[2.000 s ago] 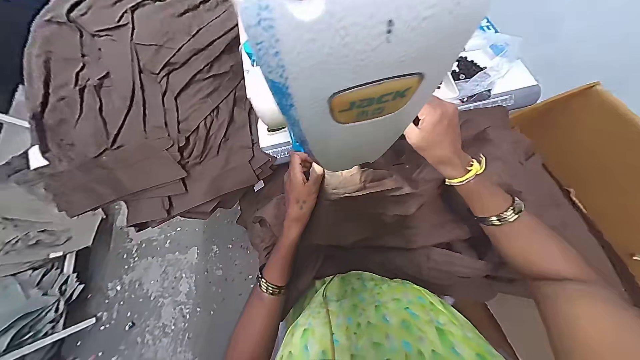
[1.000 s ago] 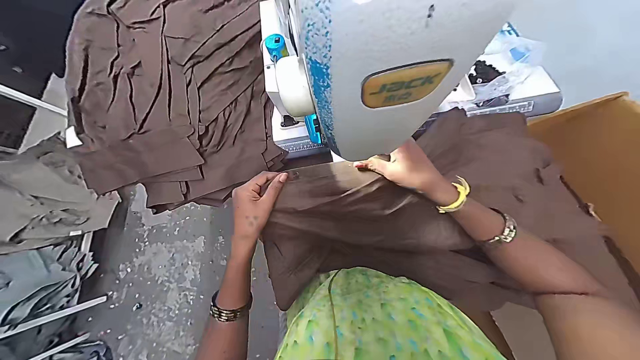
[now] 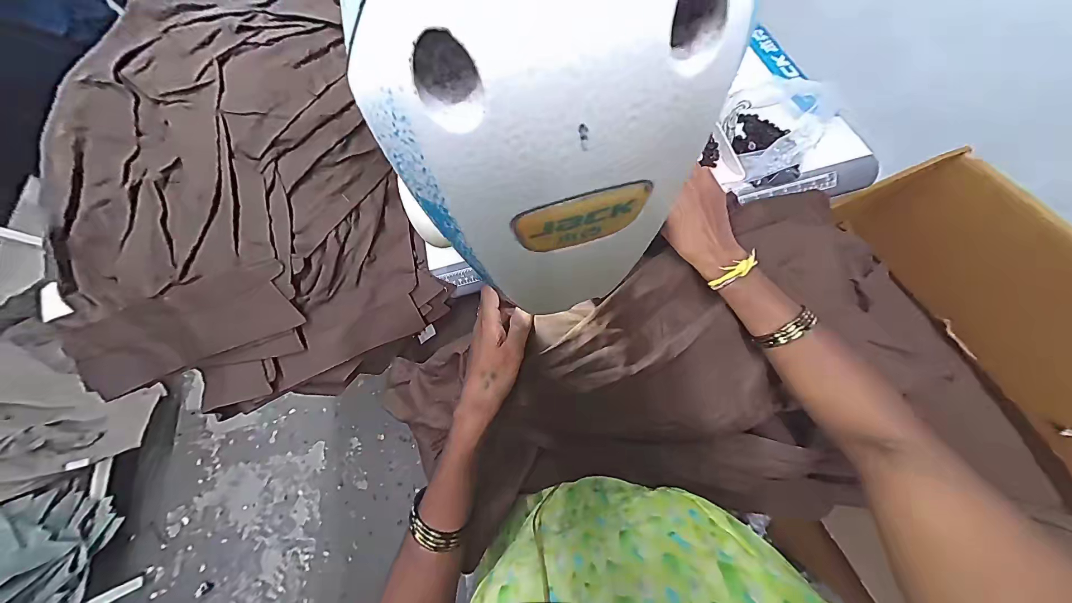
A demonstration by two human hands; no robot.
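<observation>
The white head of a Jack sewing machine [image 3: 544, 134] fills the top middle and hides the needle area. Just left of its lower tip, my left hand [image 3: 496, 356] pinches the edge of a brown fabric piece [image 3: 653, 385] between thumb and fingers. My right hand [image 3: 705, 219] is at the machine's right side, bent over the same cloth; its fingertips are partly hidden behind the head, so its grip cannot be made out. The cloth spreads below the machine and over my lap, with a lit patch under the head.
A stack of brown fabric pieces [image 3: 209, 184] lies on the left. Grey cloth [image 3: 67, 410] and green-grey cloth [image 3: 50, 536] are at the lower left. A cardboard box [image 3: 971, 251] stands at the right. Behind my right hand, a plastic bag with small dark items [image 3: 758, 134] rests on the machine bed.
One second ago both hands held the cloth edge in front of the machine; now my right hand is farther right and beside the head. The view has shifted, with the head looming larger.
</observation>
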